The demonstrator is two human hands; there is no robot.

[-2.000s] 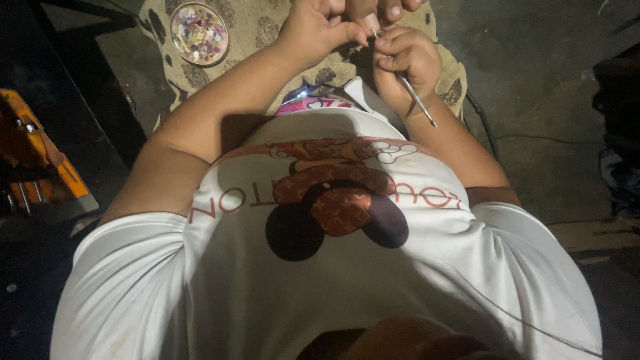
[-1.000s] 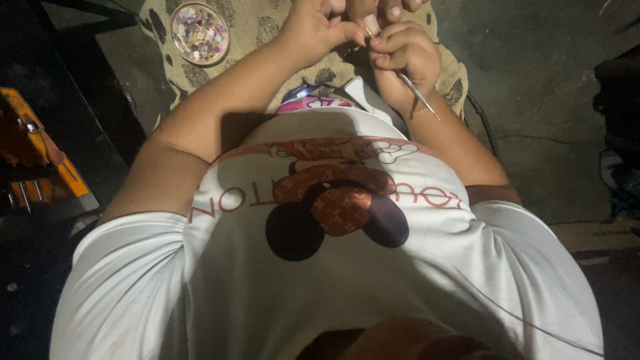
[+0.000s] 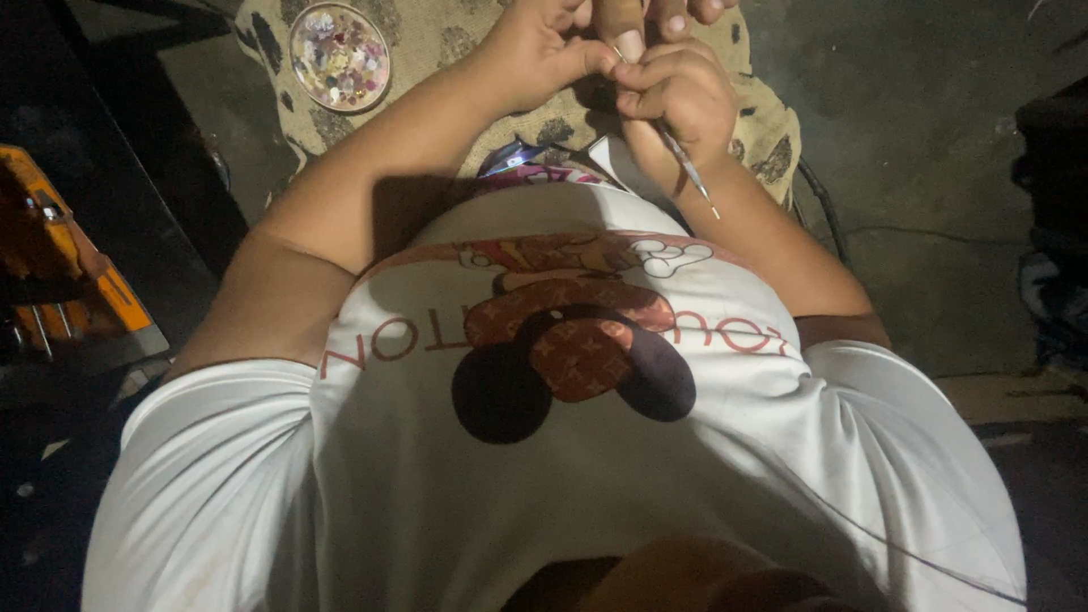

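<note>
At the top of the head view, my left hand (image 3: 557, 55) grips a finger of another person's hand (image 3: 619, 15), my thumb beside its fingertip. That finger's pale nail (image 3: 629, 45) faces up. My right hand (image 3: 684, 98) pinches a slim double-ended nail tool (image 3: 685, 163); its upper tip lies at the edge of the nail, and its lower end points down toward my shirt. Whether the tip touches the nail is too small to tell. Left of my left hand, a round dish (image 3: 340, 58) holds many small coloured pieces, perhaps nail decorations.
A beige cloth with dark spots (image 3: 442, 38) lies beneath the hands and dish. An orange case (image 3: 119, 297) with thin metal tools stands at the left. A dark cable (image 3: 820, 191) runs down at the right. A shiny item (image 3: 514, 159) lies by my white shirt (image 3: 399, 510).
The lower end of the nail tool has swung to the left, and the fingers of my right hand have shifted slightly. My left hand stays on the other person's finger.
</note>
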